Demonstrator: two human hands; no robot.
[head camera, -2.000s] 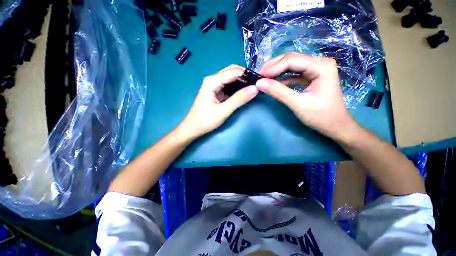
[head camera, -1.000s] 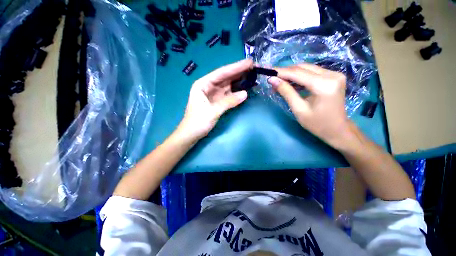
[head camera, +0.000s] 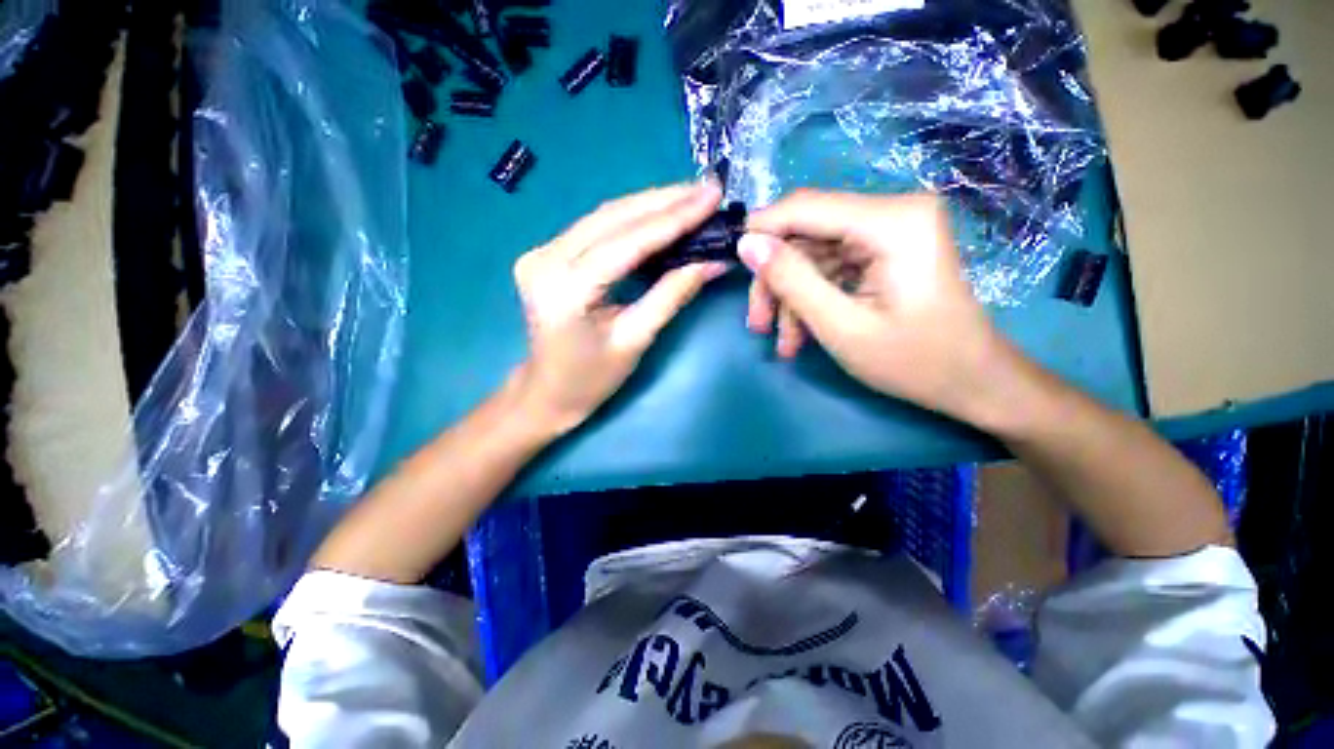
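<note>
My left hand holds a black moulded part between thumb and fingers over the teal bench top. My right hand pinches the right end of the black piece with thumb and forefinger, its other fingers curled. Whether this end is a separate small part cannot be told. A loose pile of small black cylindrical parts lies at the back left of the bench. A crinkled clear plastic bag with dark contents and a white label lies behind my hands. One black part lies right of the bag.
A large clear bag surrounds a container with black parts and tan cardboard at the left. A tan cardboard sheet lies at the right with several black pieces at its back. Blue crates stand below the bench edge.
The dark piece that stuck out between my hands a second ago now sits against the part in my left hand. My right hand has moved slightly left. The camera view has shifted.
</note>
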